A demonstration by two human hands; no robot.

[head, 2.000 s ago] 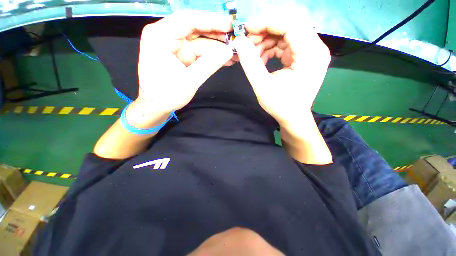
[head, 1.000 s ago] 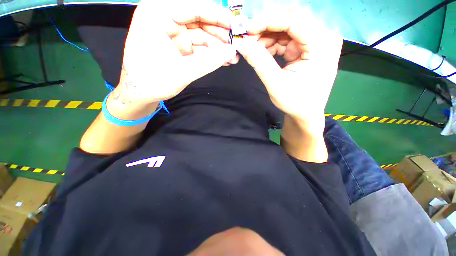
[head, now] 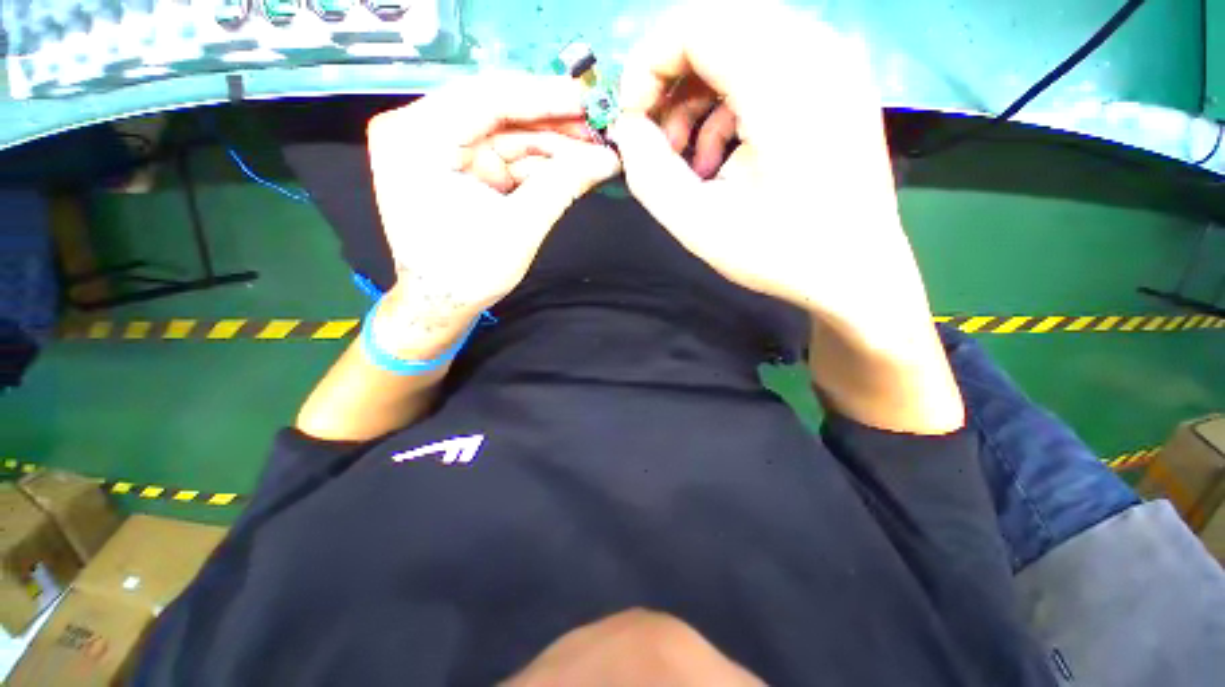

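Observation:
A thumbnail-sized green circuit board point(head: 601, 108) with a dark and yellowish end piece is held upright at the bench edge. My left hand point(head: 490, 181) pinches its lower left side between thumb and fingers. My right hand point(head: 766, 148) has its thumb and forefinger at the board's right side, touching or very close to it; its other fingers are curled. Whether a housing sits under the board is hidden by the fingertips. A blue wrist strap point(head: 410, 352) is around my left wrist.
A white blister tray point(head: 148, 47) with round pockets, some holding units, lies at the upper left of the green bench mat point(head: 1021, 67). A black cord point(head: 1075, 61) crosses the mat at right. Cardboard boxes point(head: 148, 577) stand on the floor at lower left.
The view has shifted, bringing the white tray in at upper left. The board now shows its green face again. My right hand's fingers have moved and it sits higher over the board.

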